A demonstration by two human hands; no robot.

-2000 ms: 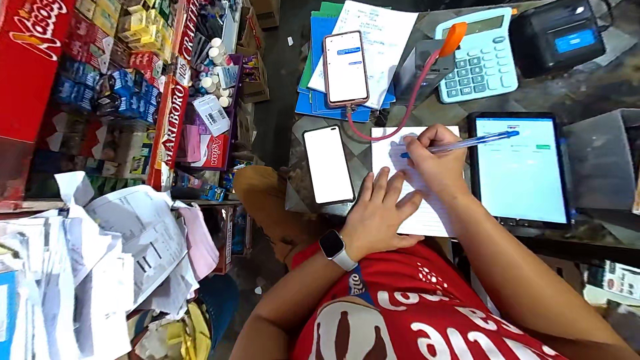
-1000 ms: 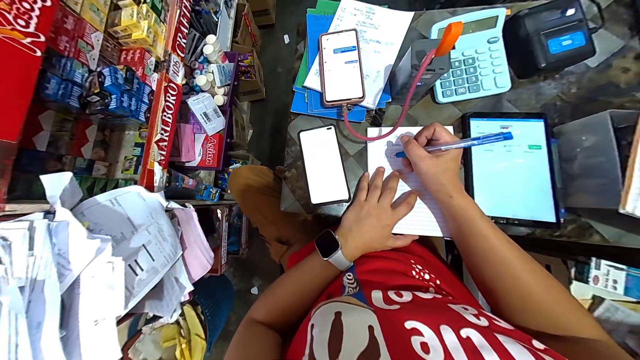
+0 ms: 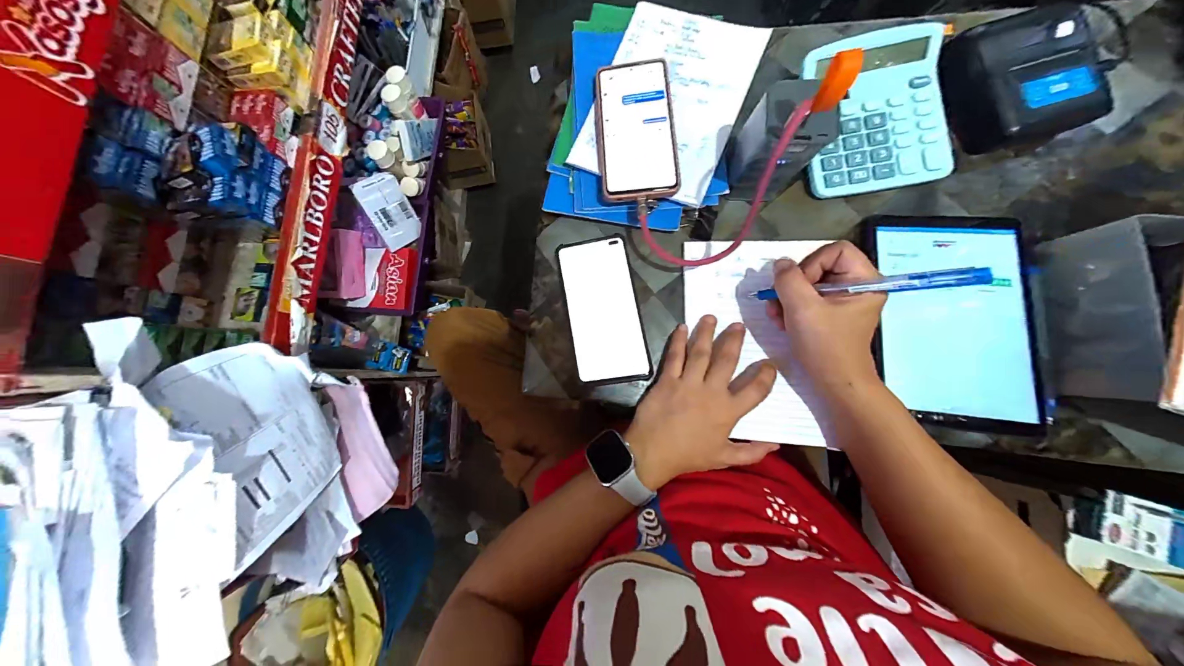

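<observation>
My right hand (image 3: 830, 310) grips a blue ballpoint pen (image 3: 911, 281), its tip over a lined sheet of paper (image 3: 786, 412) that bears some handwriting near its top. Flat and spread, my left hand (image 3: 703, 398) rests across the sheet's lower left part and holds nothing; a smartwatch (image 3: 612, 460) is on that wrist. Left of the paper lies a phone with a white screen (image 3: 606, 310). A tablet (image 3: 962, 342) with a lit screen is at the right, partly behind the pen. Above, a second phone (image 3: 638, 129) with a pink cable (image 3: 758, 208) lies on papers and blue folders (image 3: 592, 199).
A light blue calculator (image 3: 888, 120), a dark box-shaped device (image 3: 1022, 79) and a grey bin (image 3: 1101, 314) stand along the table's far and right side. Shelves of cigarette packs (image 3: 222, 166) are at the left, above loose papers (image 3: 259, 444). A purple tray (image 3: 428, 203) holds small bottles.
</observation>
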